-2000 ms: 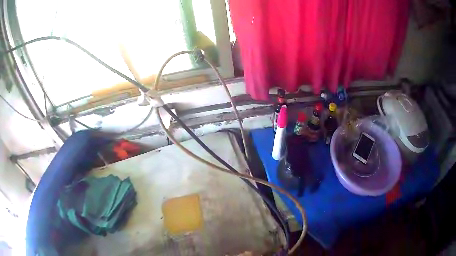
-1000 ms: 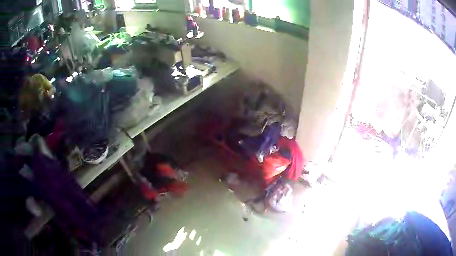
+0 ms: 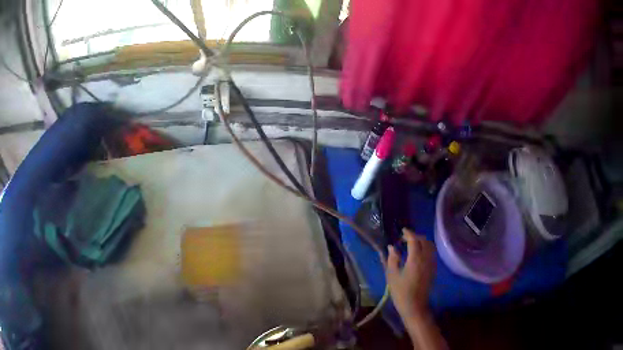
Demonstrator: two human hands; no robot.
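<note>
A yellow-tan square template (image 3: 212,255) lies flat on the greyish-white pressing table (image 3: 225,178). A loose pile of teal-green fabric pieces (image 3: 99,219) lies at the table's far left. The iron (image 3: 290,341) is cut off by the bottom edge; part of its metal body and pale handle show. My right hand (image 3: 410,270) is over the blue side table, fingers apart and empty. Its fingertips are close to a dark object (image 3: 395,205); contact cannot be told. My left hand is out of the picture.
A brown-tan hose (image 3: 263,164) and dark cable loop down between the tables. On the blue side table (image 3: 341,171) are a white bottle with pink top (image 3: 372,167), small dark bottles and a purple basin (image 3: 442,236) holding a phone (image 3: 480,213). A blue roll (image 3: 31,164) edges the table.
The view swung across the room and came back to the table. My right hand has come into view over the side table. The iron now shows at the bottom edge.
</note>
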